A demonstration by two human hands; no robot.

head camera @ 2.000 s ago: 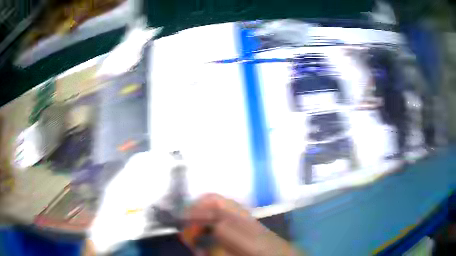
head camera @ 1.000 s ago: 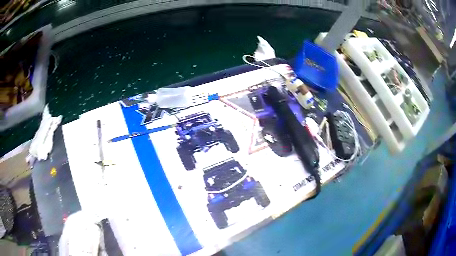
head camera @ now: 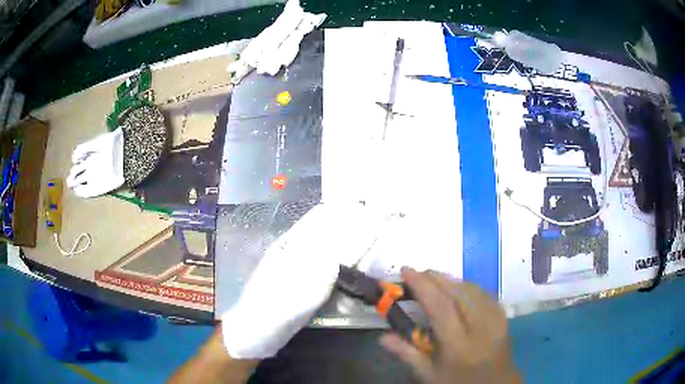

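My left hand [head camera: 289, 281], in a white glove, is over the lower middle of the printed cardboard [head camera: 481, 202]. Its fingers are overexposed, and I cannot tell what they hold. A thin pale line shows near its fingertips. My right hand [head camera: 466, 322] is bare and holds pliers with orange-and-black handles [head camera: 390, 298]. The dark plier jaws point left and meet the edge of the glove.
A yellow unit [head camera: 53, 204] with a white cord lies far left beside a brown box [head camera: 24, 180]. A speckled round pad [head camera: 144, 146], spare gloves [head camera: 279, 39], green boards [head camera: 132, 96], a grey tool [head camera: 393, 79] and a blue pen-shaped tool [head camera: 436, 79] lie behind. A black tool [head camera: 652, 150] is far right.
The view has swung left from the right end of the bench. My right hand, out of view one second ago, now shows with the pliers at my gloved left hand.
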